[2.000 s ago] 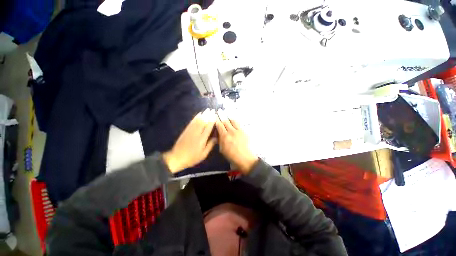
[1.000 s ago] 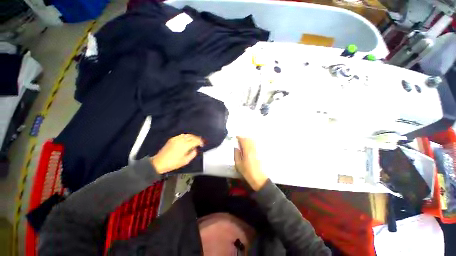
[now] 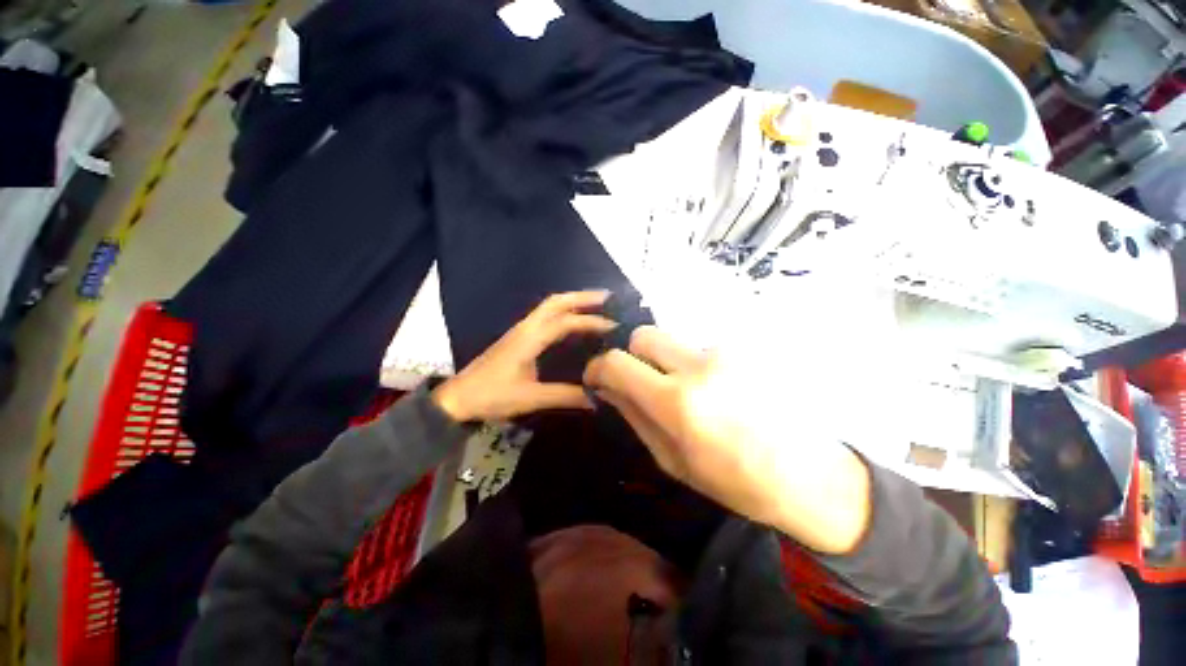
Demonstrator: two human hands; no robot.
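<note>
The dark garment (image 3: 351, 208) is heaped on the left of the white machine table, with one part running down to the hands. My left hand (image 3: 527, 364) holds the garment's edge at the table's front, thumb and fingers curved around it. My right hand (image 3: 689, 416) pinches the same edge just beside it, with its fingertips close to the left ones. What lies between the fingertips is too dark to make out. The sewing machine (image 3: 1041, 273) stands to the right. Its presser foot area (image 3: 741, 260) is beyond the hands, with no cloth seen under it.
A red basket (image 3: 124, 403) stands at the lower left with cloth hanging over it. A pale blue tub (image 3: 910, 65) is behind the machine. Another red basket (image 3: 1121, 533) and a white paper sheet (image 3: 1080, 612) are at the lower right.
The hands were together near the needle, then apart at the table's front. Now both meet on the garment edge. The cloth has moved away from the machine, and the view has shifted.
</note>
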